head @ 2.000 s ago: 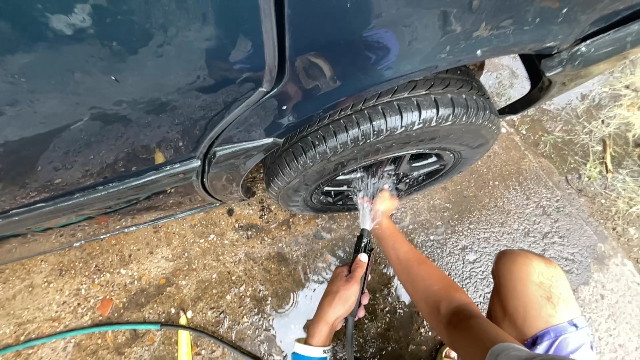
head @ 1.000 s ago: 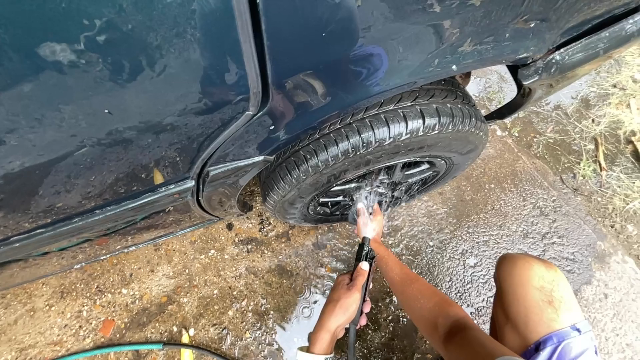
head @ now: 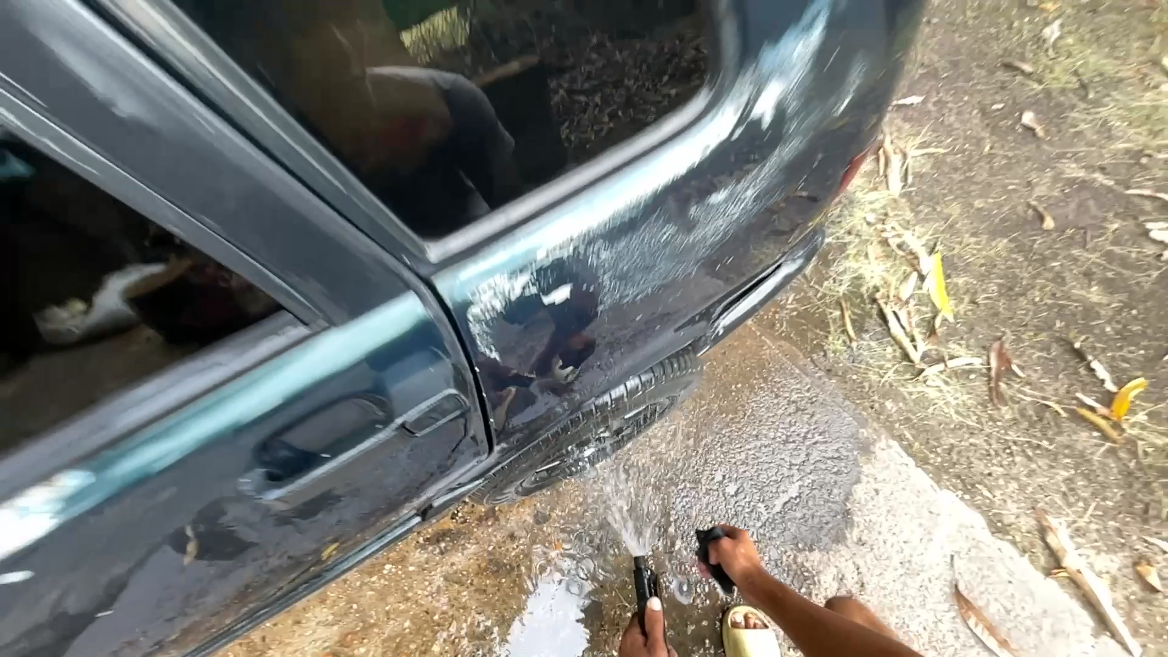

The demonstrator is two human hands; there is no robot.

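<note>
At the bottom centre my left hand [head: 646, 631] grips a black hose spray nozzle [head: 645, 584], which sends a fan of water up toward the car's wheel [head: 602, 433]. To its right my right hand [head: 733, 553] is closed around a black object [head: 714, 557], perhaps a brush or sponge; its kind is not clear. That hand is away from the wheel and beside the spray. The dark blue-green car [head: 593, 301] fills the left and middle, its side wet, with a door handle [head: 328, 438] and a rear side window [head: 547, 109] in view.
Wet concrete [head: 776, 456] and a puddle [head: 550, 616] lie below the wheel. A yellow sandal [head: 750, 634] on a foot shows at the bottom edge. Dry leaves and grass [head: 899, 301] cover the soil at the right, beyond the concrete's edge. The rear bumper [head: 766, 287] juts out past the wheel.
My right hand has drawn back from the wheel and the nozzle, and a black object now shows in it. The spray continues. The view has swung up and widened to the car's windows.
</note>
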